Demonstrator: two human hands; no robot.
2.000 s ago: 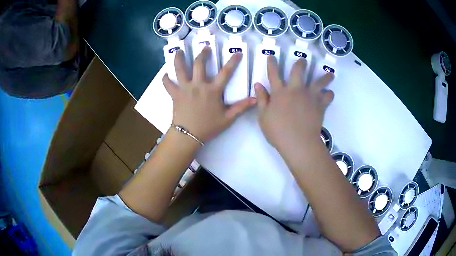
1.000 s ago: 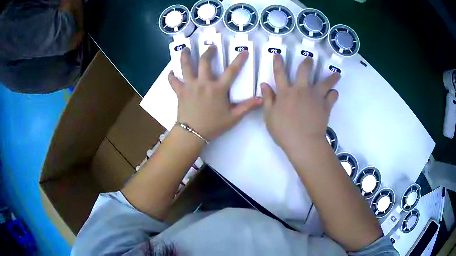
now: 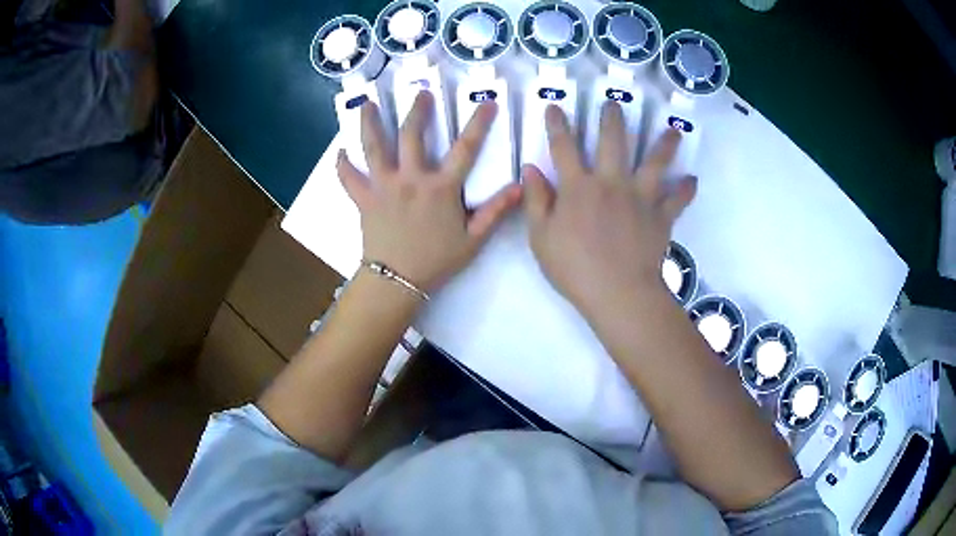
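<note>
Several white handheld fans lie in a row, heads away from me, on a white sheet (image 3: 776, 220). A fan head (image 3: 478, 32) is a round grey ring with spokes. Small dark oval windows (image 3: 550, 95) show on the upper handles, some with lit marks. My left hand (image 3: 414, 209) lies palm down, fingers spread, fingertips on the left handles (image 3: 485, 147). My right hand (image 3: 598, 215) lies the same way on the right handles. Neither hand is closed around a fan. The hands hide the lower parts of most handles.
More fans (image 3: 768, 357) lie at the lower right, partly behind my right forearm. A phone (image 3: 893, 484) lies on papers there. An open carton (image 3: 168, 314) with fans inside stands at the left. A person's sleeve (image 3: 63, 73) shows upper left. Dark green bench surface (image 3: 236, 94) surrounds the sheet.
My hands stay spread on the same fans. The view has shifted slightly. The leftmost fan's window showed lit marks earlier and now looks dark.
</note>
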